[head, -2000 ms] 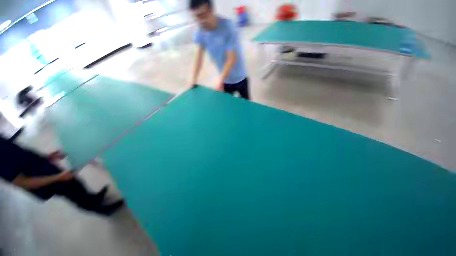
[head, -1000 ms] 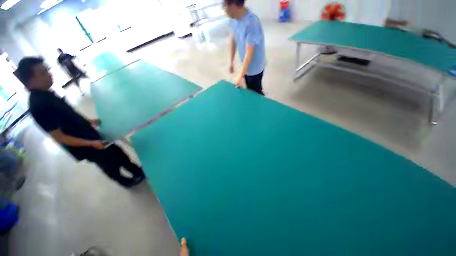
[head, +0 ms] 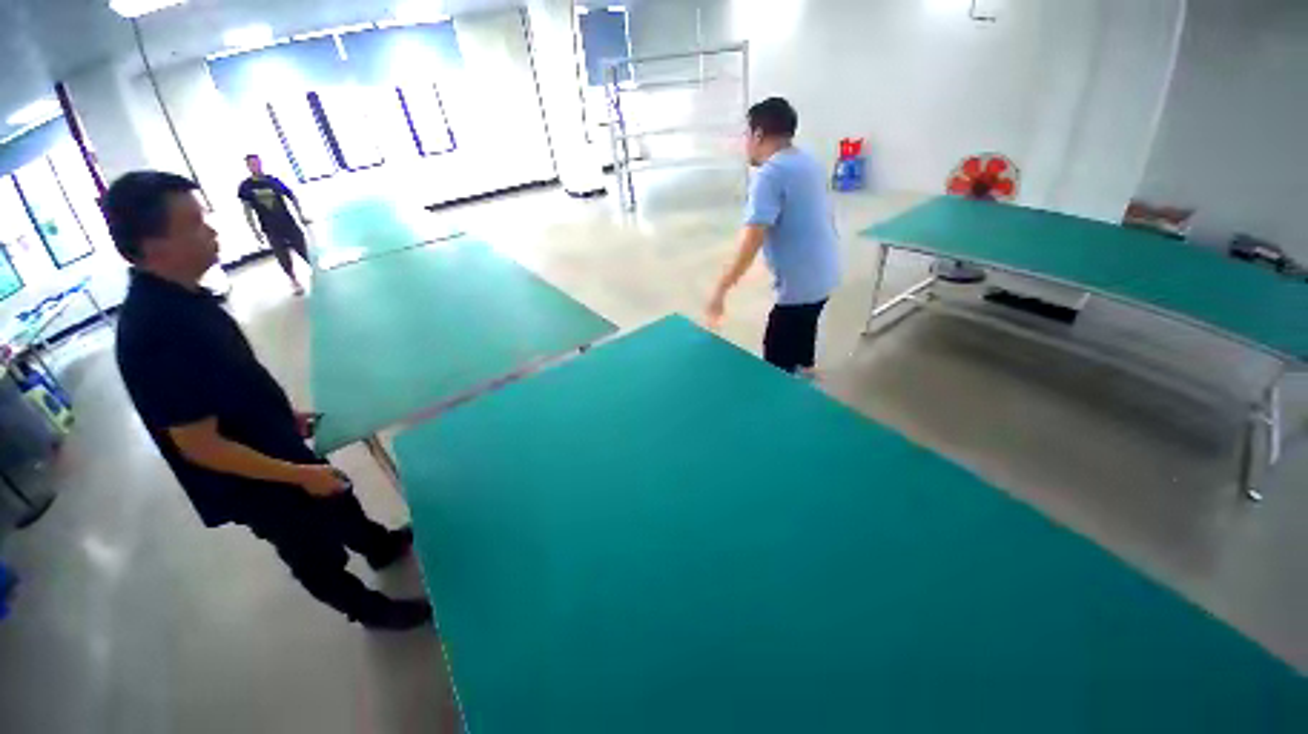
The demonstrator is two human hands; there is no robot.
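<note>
A large green-topped worktable (head: 775, 531) fills the lower middle and right of the view. A second green worktable (head: 430, 316) stands beyond its far end, with a narrow gap (head: 502, 384) between the two tops that shows pale and brownish. A third green top (head: 366, 230) lies farther back in the same row. Neither my left hand nor my right hand is in the picture.
A person in black (head: 215, 387) stands at the left by the gap. A person in light blue (head: 796, 230) stands at the right. Another person (head: 270, 215) is far back. A separate green table (head: 1090, 258), a red fan (head: 983, 178) and a metal rack (head: 681, 122) also show.
The view has lifted and shows more of the room. The fingertip at the bottom edge is gone. The person in light blue has let go of the table corner and stands back from it.
</note>
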